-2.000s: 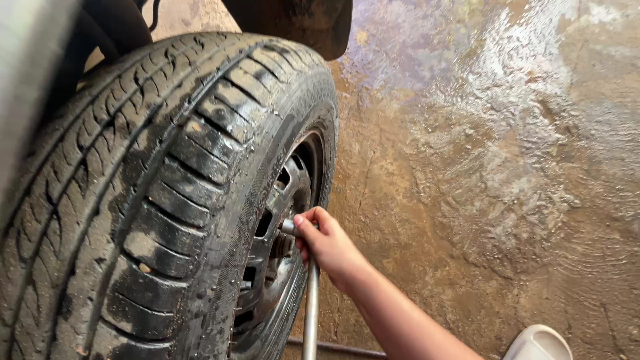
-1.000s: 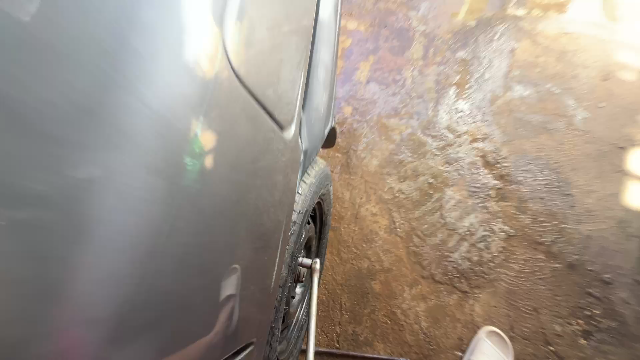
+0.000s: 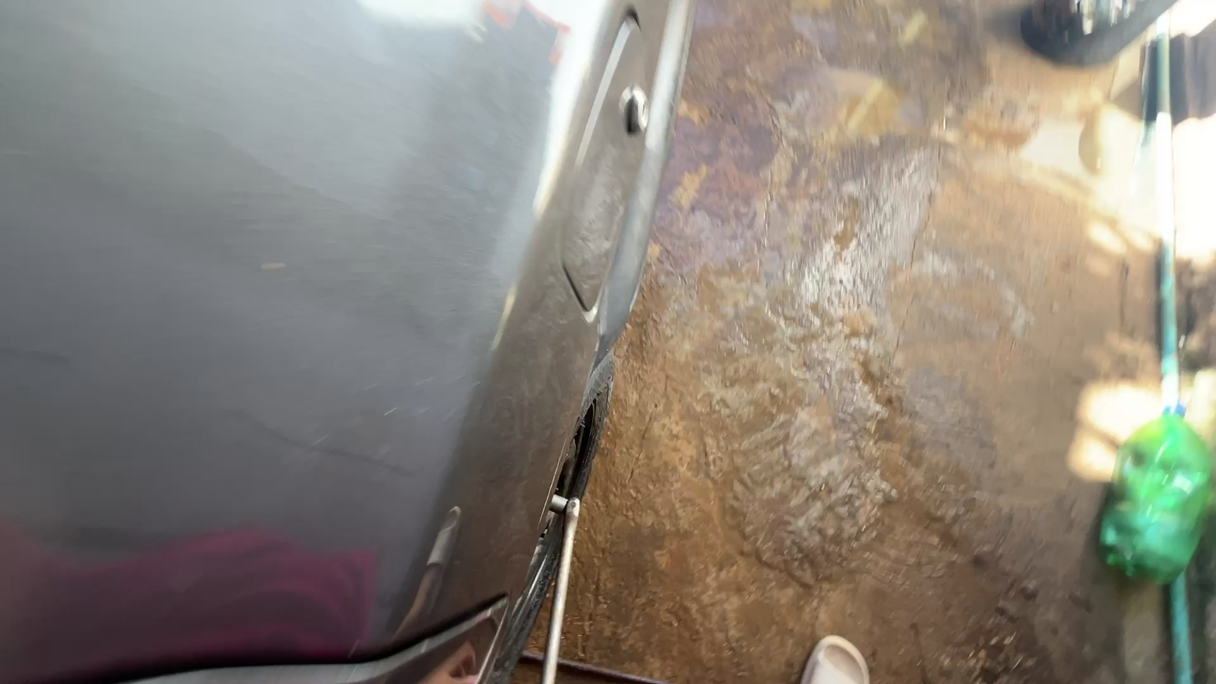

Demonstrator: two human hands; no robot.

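Observation:
Neither of my hands shows in the head view. A metal wheel wrench (image 3: pixel 560 594) stands with its socket end at the wheel, and its long handle runs down past the bottom edge of the view. Most of the car tire (image 3: pixel 598 404) is hidden under the grey car body (image 3: pixel 332 285), so only a narrow strip of tread and rim shows. Whether the socket sits fully on a nut cannot be told. The glossy paint carries blurred reflections, one of them dark pink.
Wet, stained concrete floor (image 3: pixel 779 427) lies right of the car. A green plastic bottle (image 3: pixel 1159 499) on a blue-green pole (image 3: pixel 1167 237) is at the right. A light shoe tip (image 3: pixel 836 660) shows at the bottom; a dark round object (image 3: pixel 1073 33) is at the top right.
A hand held the wrench's socket end at the wheel two seconds ago; it is out of view now. The view has risen from the wheel to the car body. The wrench remains at the wheel.

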